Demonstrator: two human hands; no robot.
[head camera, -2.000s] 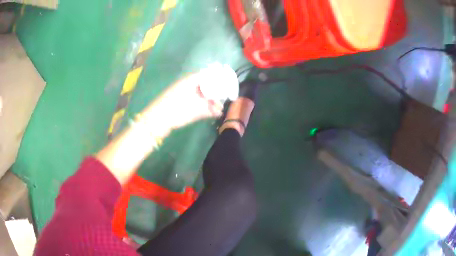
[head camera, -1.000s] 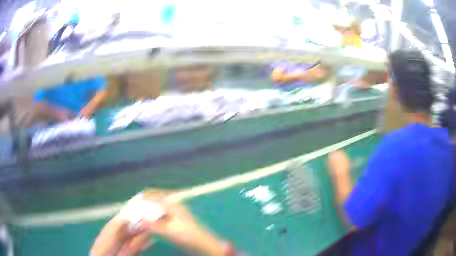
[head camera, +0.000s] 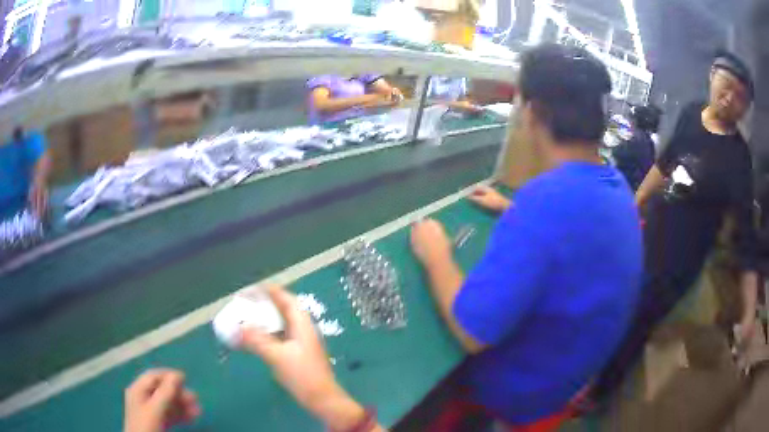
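My right hand (head camera: 295, 350) grips a white round part (head camera: 244, 317), which looks like a fan head, between thumb and fingers above the green bench. My left hand (head camera: 160, 401) is at the lower left, apart from it, with curled fingers and nothing visible in it. Small white pieces (head camera: 320, 314) lie just right of the round part, partly behind my right hand. A small black part (head camera: 354, 365) lies on the bench to the right of my right hand.
Stacked circuit board panels (head camera: 373, 287) lie right of the white pieces. A co-worker in a blue shirt (head camera: 548, 253) sits at the right. Beyond the belt (head camera: 211, 245) is a long pile of white parts (head camera: 202, 164). A person in black (head camera: 700, 186) stands far right.
The view has risen from the floor to the bench and turned right. My left hand has come away from the white round part, which both hands were around one second ago.
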